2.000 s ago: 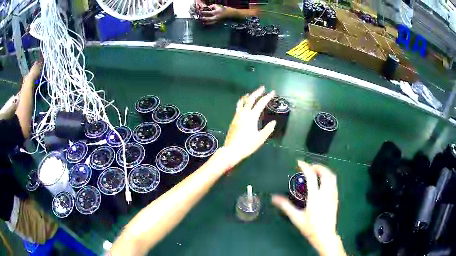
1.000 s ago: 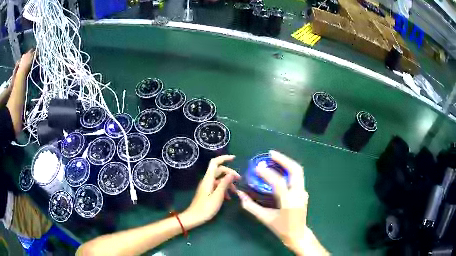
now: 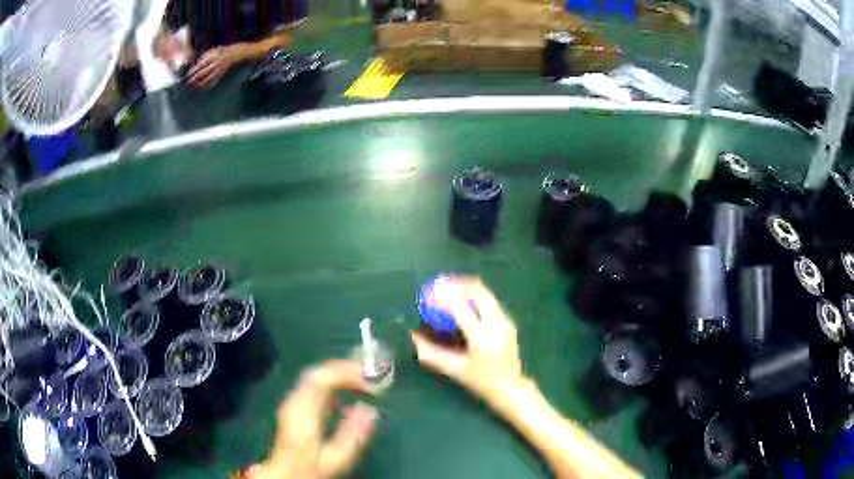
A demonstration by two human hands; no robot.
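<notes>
My right hand is closed around a black cylindrical unit whose top glows blue, over the green bench. My left hand is blurred, its fingers apart, beside the small clear solvent bottle with a pale upright stem; I see nothing held in it. One upright unit stands farther back, and another upright unit stands to its right by the dark heap.
A cluster of upright units stands at left, beside white cords. Waiting units heap at right. Beyond the bench's pale edge are a fan, a person's hand, a yellow sheet and cartons.
The view has swung right. My left hand has moved away from the lit unit to beside the bottle, its fingers spread. My right hand still holds the unit, which still glows blue.
</notes>
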